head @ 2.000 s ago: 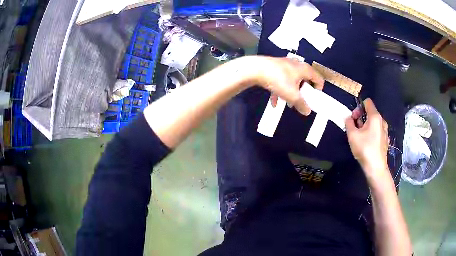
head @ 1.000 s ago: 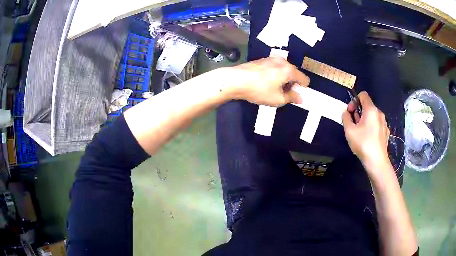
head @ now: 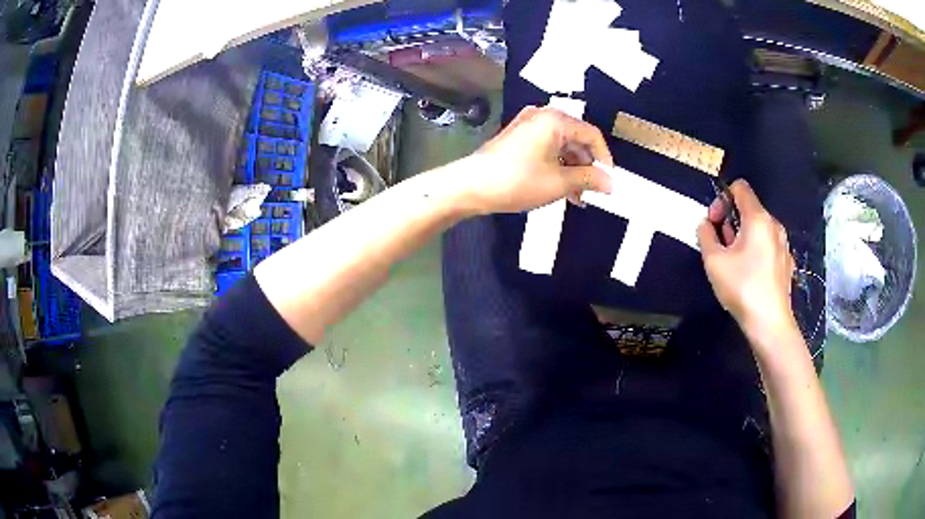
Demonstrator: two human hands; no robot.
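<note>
A T-shaped white fabric piece (head: 657,211) lies over the dark board (head: 690,81) on the lap. My left hand (head: 543,160) pinches its left end between thumb and fingers. My right hand (head: 745,248) is at its right end, fingertips touching it, with a small dark thin tool (head: 727,203) held in the fingers; whether it is snips or a pen is unclear. No needle can be made out. Another white strip (head: 544,238) lies partly under my left hand. A tan ruler (head: 667,143) lies just beyond the T-shaped piece.
A pile of cut white pieces (head: 588,46) lies at the board's far end. A round bin with whitish scraps (head: 870,258) stands on the floor at right. A grey fabric bin (head: 172,182) and blue crate (head: 276,152) are at left. White table edges (head: 238,20) show at the top.
The view has shifted, so ruler and pile sit further left than two seconds ago. My left hand has moved slightly along the T-shaped piece to its left end. My right hand stays at the right end.
</note>
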